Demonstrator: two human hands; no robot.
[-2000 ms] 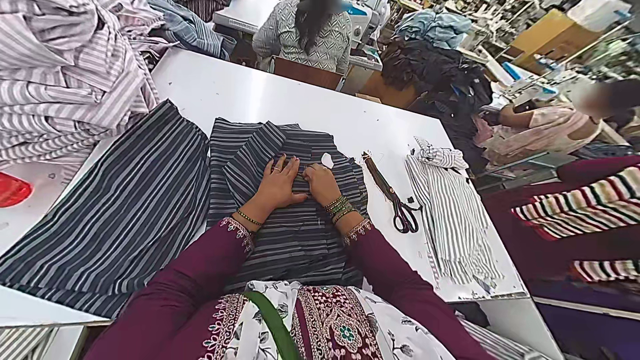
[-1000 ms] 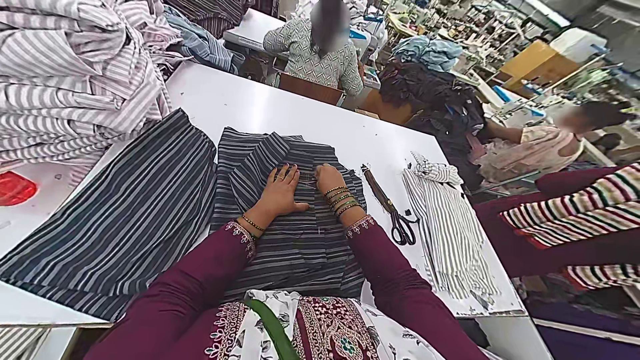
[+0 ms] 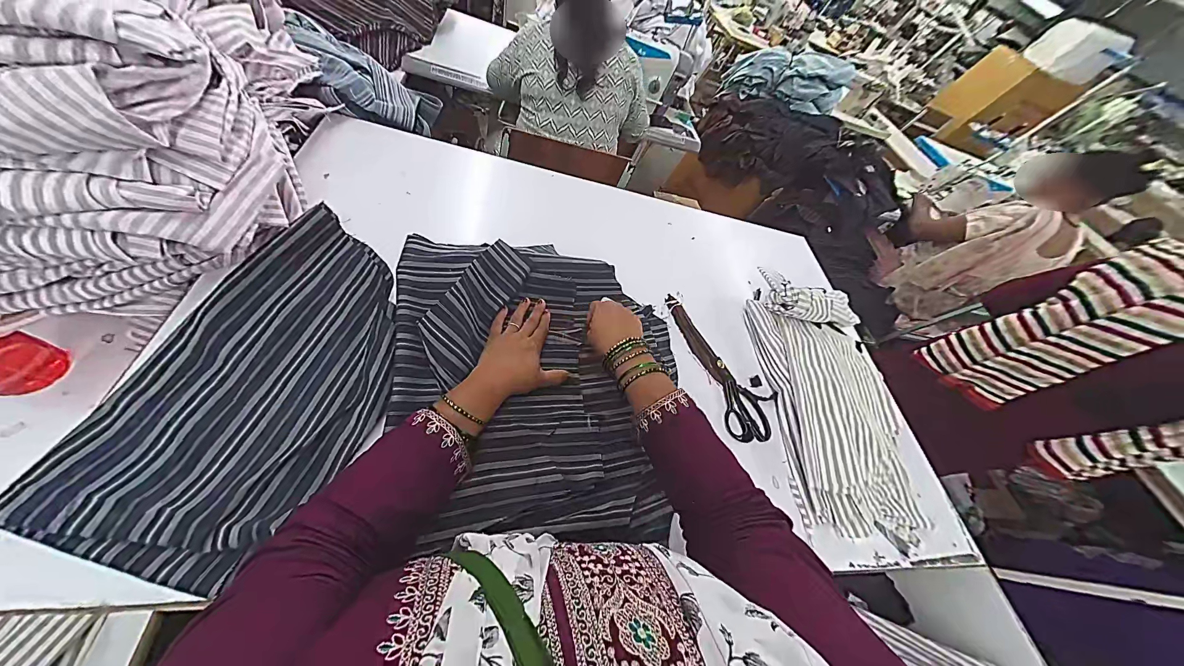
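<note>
A dark striped garment [image 3: 536,444] lies spread on the white table in front of me. My left hand [image 3: 518,351] rests flat on it, fingers apart, beside a folded striped part. Just to the right, my right hand [image 3: 614,326] is curled on the garment with a small white thing at its fingertips, too small to name. Whether the fingers pinch the cloth is unclear. Right of the garment lie black-handled scissors [image 3: 746,413], their blades under or beside a dark narrow bundle [image 3: 696,339]. More dark striped fabric [image 3: 222,407] lies at the left.
Grey-and-white striped fabric [image 3: 120,157] is heaped at the back left, near a red piece [image 3: 32,363]. A folded light striped garment [image 3: 832,407] lies along the right edge of the white table [image 3: 573,213]. Two people sit beyond, among sewing machines and a dark cloth pile [image 3: 786,148].
My left hand has stayed spread on the garment. My right hand was close beside it two seconds ago and is now curled a little farther to the right.
</note>
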